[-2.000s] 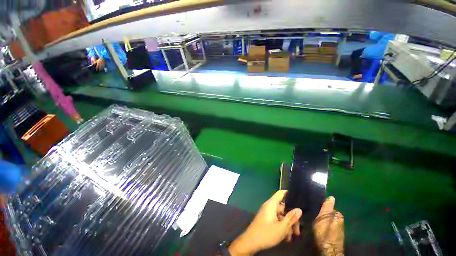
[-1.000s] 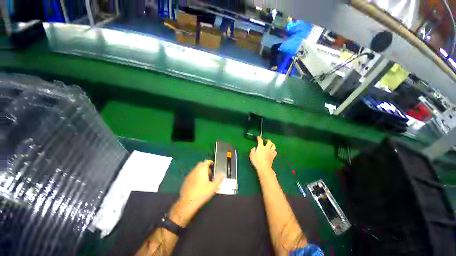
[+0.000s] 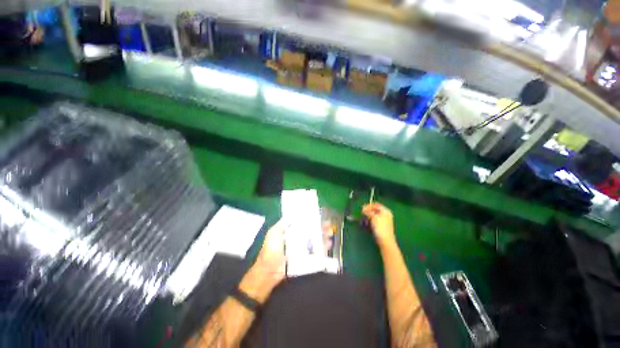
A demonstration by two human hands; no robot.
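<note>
My left hand [image 3: 272, 253] holds a phone-sized display module from its left side. A bright white, glare-like sheet or face [image 3: 302, 228] covers its left part; a silver-grey part with a small orange patch [image 3: 331, 234] shows at its right. I cannot tell whether these are one piece or two. My right hand [image 3: 379, 221] pinches the lower right of a thin black phone frame [image 3: 351, 204], blurred, with green showing through its centre. The frame is just right of the module, apart from it. Another dark slab [image 3: 270, 179] lies on the green surface behind.
Clear ribbed blister trays [image 3: 102, 204] stand at left. White paper [image 3: 228, 234] lies by the black mat [image 3: 316, 312]. A silver phone chassis [image 3: 469, 306] and a thin light-blue stick [image 3: 432, 280] lie at right. Black trays [image 3: 544, 285] stand at far right, and a green ledge [image 3: 231, 146] runs behind.
The view has swung right, then slightly back left. Both hands were on one black-fronted panel; now they are apart. My right hand reached the frame and its fingers now grip it. The module's left part turned white.
</note>
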